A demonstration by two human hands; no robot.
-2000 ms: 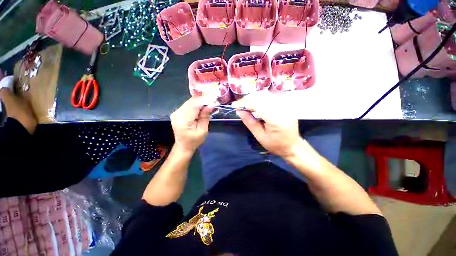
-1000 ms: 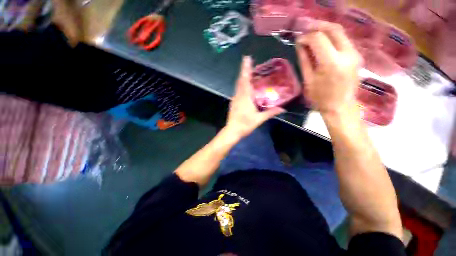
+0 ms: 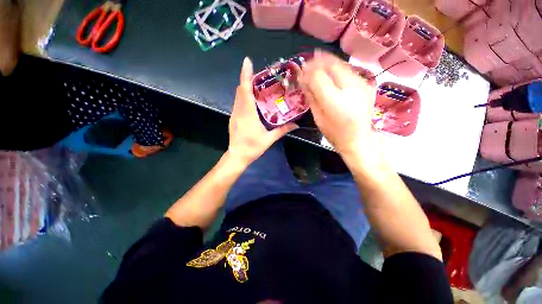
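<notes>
My left hand (image 3: 247, 122) holds a pink plastic housing (image 3: 274, 111) from its left and near side, open top up, at the bench edge. A dark bar and a small yellow-white spot show inside it. My right hand (image 3: 336, 98) is at the housing's right rim, fingers bent over a small greenish piece that looks like a frame-shaped circuit board (image 3: 291, 74); it is blurred and partly hidden. Another pink housing (image 3: 397, 122) stands on the white sheet right of my right hand.
More pink housings (image 3: 333, 21) stand in a row behind. Loose frame-shaped boards (image 3: 220, 22) and red-handled scissors (image 3: 100, 28) lie at left. Silver screws (image 3: 447, 70) are heaped on the white sheet (image 3: 440, 155). A blue electric screwdriver (image 3: 523, 98) and black cord (image 3: 475, 172) are at right.
The view has turned. From two seconds ago, my left hand has taken hold of a front housing. Since one second ago, my right hand has come down to that housing's rim.
</notes>
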